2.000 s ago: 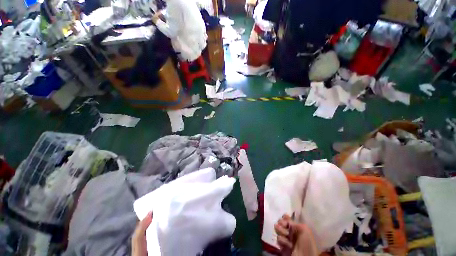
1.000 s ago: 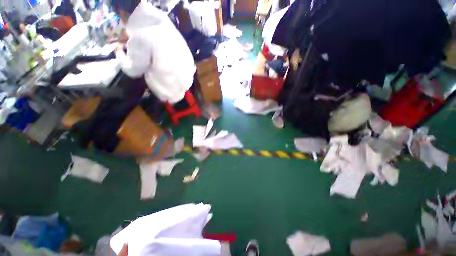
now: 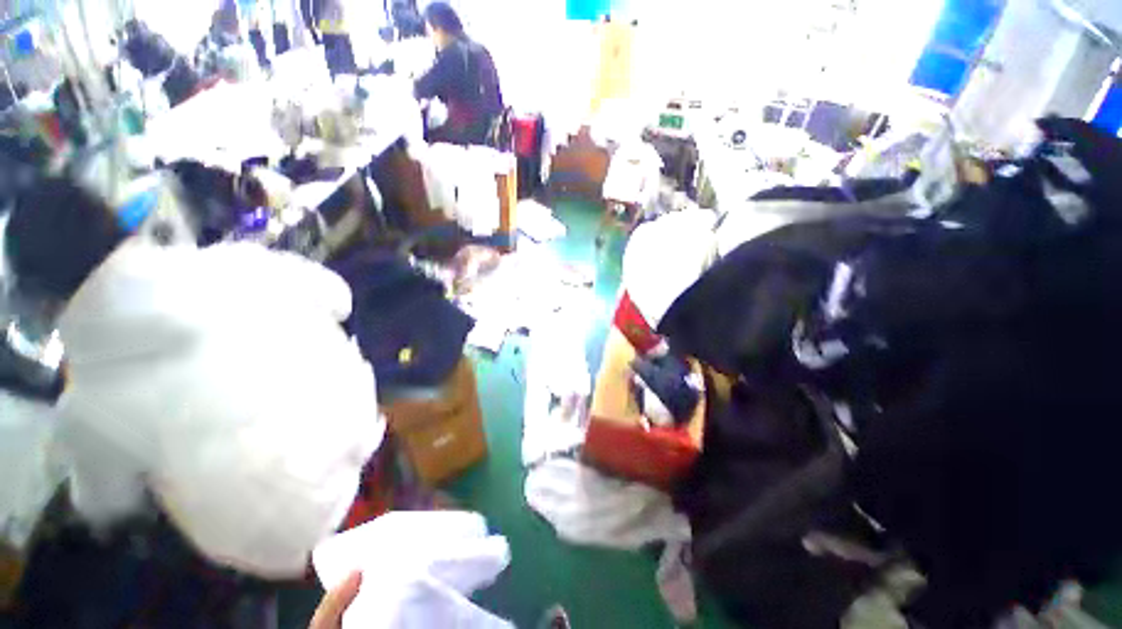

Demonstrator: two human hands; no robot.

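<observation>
My left hand (image 3: 335, 602) is at the bottom edge, left of centre, mostly cut off; only part of a finger or thumb shows. It holds white fabric pieces (image 3: 412, 568), which hang loosely and run out of the bottom of the picture. My right hand is not in view.
A person in a white top (image 3: 228, 393) is close on the left. A large heap of black fabric (image 3: 984, 369) fills the right. Between them lie a cardboard box (image 3: 441, 430), a red-orange box (image 3: 640, 450) and white scraps (image 3: 591, 501) on the green floor (image 3: 511, 461). Another person (image 3: 468, 86) sits farther back.
The view has moved forward across the floor, up to the seated person in white and the black heap. The white pieces stay in my left hand. My right hand has left the picture.
</observation>
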